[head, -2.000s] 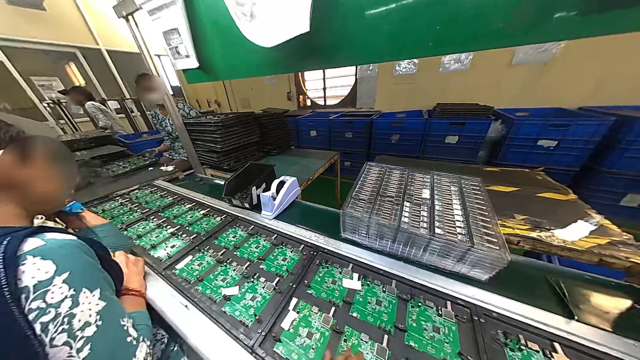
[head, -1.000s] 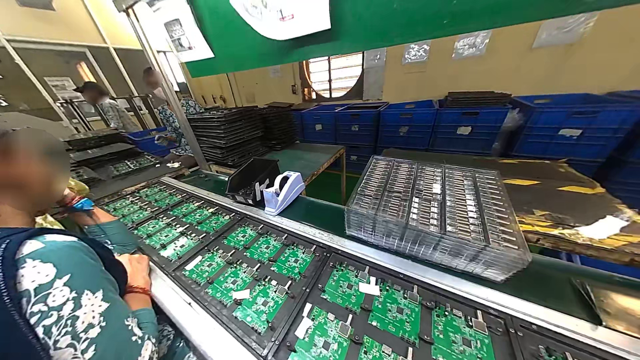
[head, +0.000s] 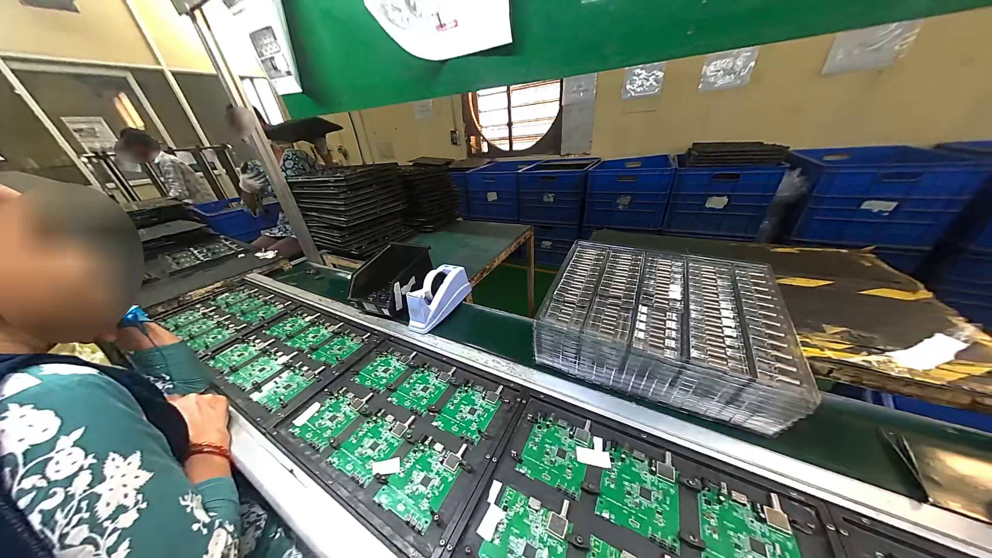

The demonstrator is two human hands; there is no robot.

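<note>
Neither of my own hands shows in the head view. Green circuit boards [head: 639,496] lie in black trays [head: 496,457] lined up along the metal-edged bench. White paper slips [head: 594,456] rest on some of the boards. Beyond the rail stands a stack of clear plastic trays [head: 674,325] filled with rows of small metal-ended parts. To its left, a white tape dispenser [head: 438,298] stands beside a black bin [head: 390,275]. A co-worker's hand [head: 203,422], with a red bracelet at the wrist, rests at the near edge of the bench on the left.
A co-worker [head: 85,434] in a floral sleeve sits close on the left. Stacks of black trays [head: 349,205] stand behind the bench. Blue crates [head: 628,194] line the wall. A table with yellow-striped tape [head: 852,291] is at the right. A metallic bag [head: 945,473] lies at the right edge.
The fingertips at the bottom edge two seconds ago are out of view. A person in the background now has a black tray raised. The view has shifted slightly.
</note>
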